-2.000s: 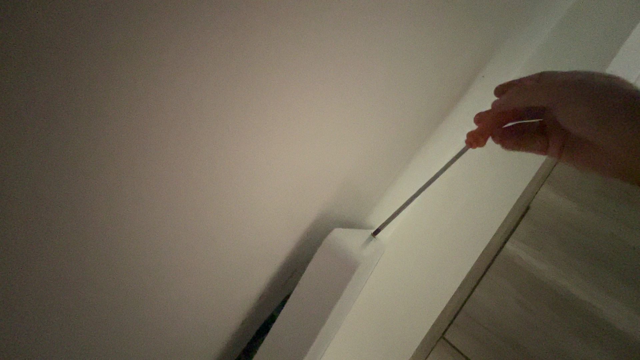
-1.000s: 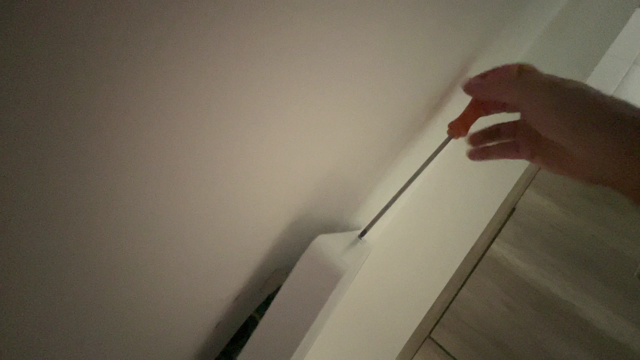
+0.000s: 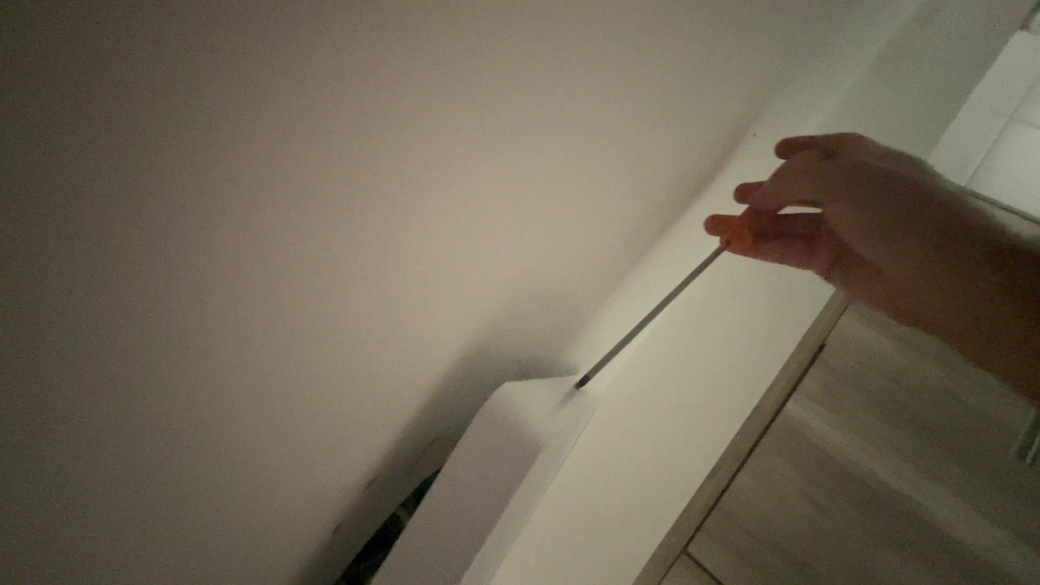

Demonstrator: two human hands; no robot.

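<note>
My right hand [image 3: 821, 211] comes in from the right and grips the orange handle [image 3: 737, 232] of a screwdriver between its fingertips. The long metal shaft [image 3: 650, 317] slants down to the left. Its dark tip meets the end of a white box-like cover [image 3: 496, 455], close to the cover's upper corner. Whether the tip sits in a screw head cannot be told. Behind the cover a dark gap [image 3: 394, 528] shows, with something greenish inside that is too dim to name. My left hand is out of view.
A plain pale wall [image 3: 284, 244] fills the left side. A white board or ledge [image 3: 691, 382] runs diagonally beside the cover. Wood-look flooring [image 3: 877, 455] lies at the lower right, with pale tiles [image 3: 1007, 154] at the upper right. The light is dim.
My right hand has shifted its fingers around the orange handle; a second ago they were spread wider. The shaft's tip stays at the end of the white cover.
</note>
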